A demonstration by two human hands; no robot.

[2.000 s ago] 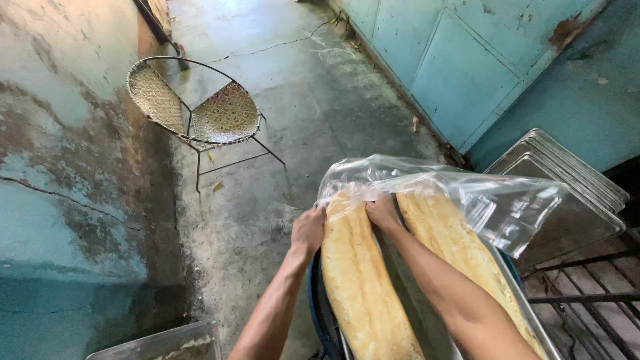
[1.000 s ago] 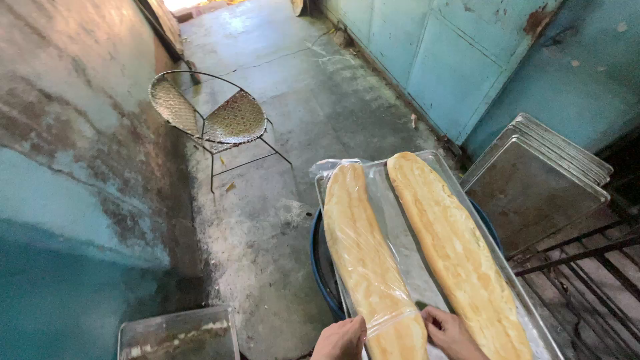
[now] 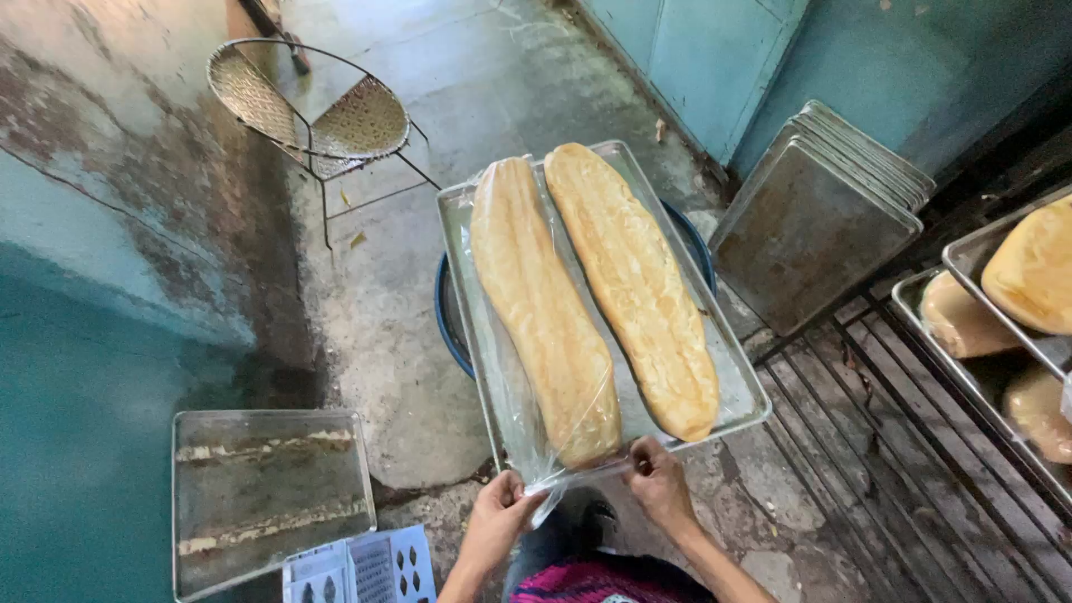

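Observation:
Two long golden loaves lie side by side on a metal baking tray (image 3: 729, 381), which rests over a round blue-rimmed container (image 3: 452, 339). Clear plastic film (image 3: 511, 402) encloses the left loaf (image 3: 544, 310); the right loaf (image 3: 632, 289) lies outside it. At the tray's near edge, my left hand (image 3: 501, 508) pinches the gathered end of the plastic between thumb and fingers. My right hand (image 3: 657, 481) is closed on the plastic's other corner, near the end of the left loaf.
A round woven chair (image 3: 352, 117) stands beyond, at left. Stacked baking trays (image 3: 825, 226) lean by the blue wall, beside a metal bar rack (image 3: 871, 402). Trays with more loaves (image 3: 1038, 268) are at right. A stained tray (image 3: 268, 494) and a printed sheet (image 3: 368, 569) lie lower left.
The plastic was bunched at the loaves' far ends, over my hands; it now runs along the left loaf. Both hands have come back to the tray's near edge.

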